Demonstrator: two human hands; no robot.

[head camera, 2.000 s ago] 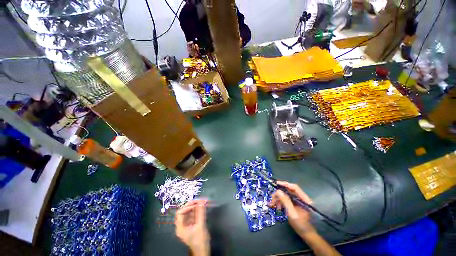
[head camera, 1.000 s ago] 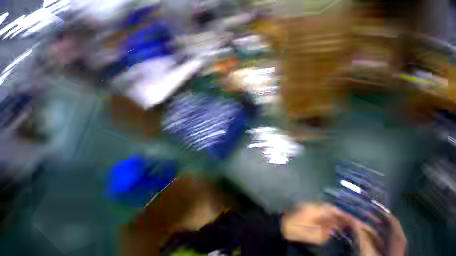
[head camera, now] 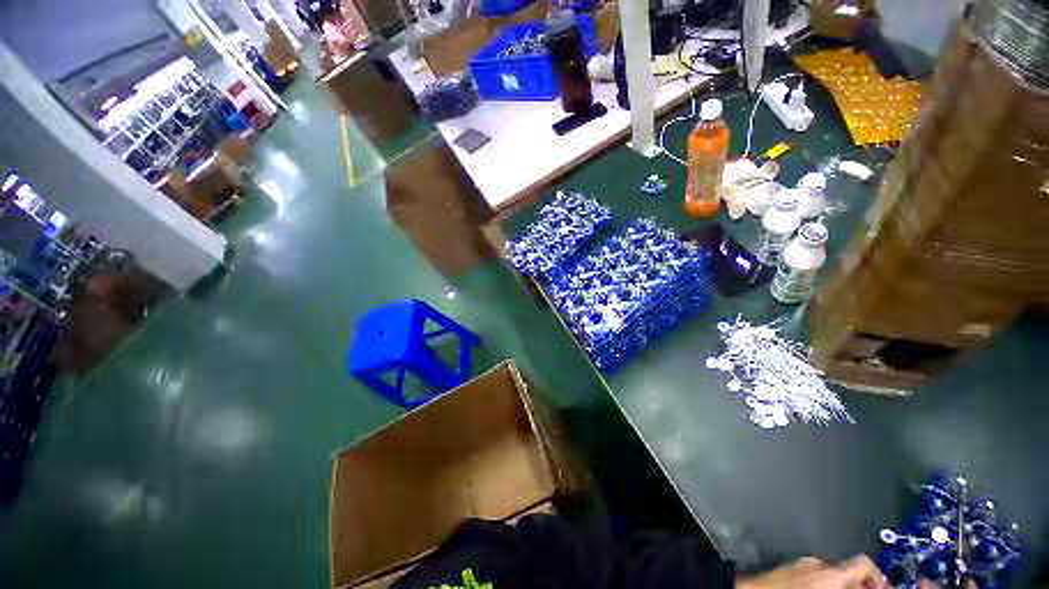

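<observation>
A blue PCB panel (head camera: 952, 538) with silvery parts and white discs is at the lower right, cut off by the bottom edge. My left hand (head camera: 822, 573) comes in along the bottom edge from a black sleeve, partly cut off, with its fingertips closed at the panel's left edge. Only a small skin-coloured sliver shows below the panel; whether it is my right hand is unclear. A loose pile of white wired components (head camera: 776, 374) lies on the green mat. A thick stack of blue panels (head camera: 633, 293) stands left of the pile, with a smaller stack (head camera: 558, 234) behind it.
A tall brown carton (head camera: 943, 253) stands right of the pile. White bottles (head camera: 798, 265) and an orange bottle (head camera: 706, 159) stand behind the stacks. Beyond the bench's left edge are an open cardboard box (head camera: 443, 472) and a blue stool (head camera: 408, 345) on the floor.
The view has swung left, bringing the floor, stool and open box into view. The working panel now sits at the lower right. The soldering iron, seen earlier in my right hand, is out of view.
</observation>
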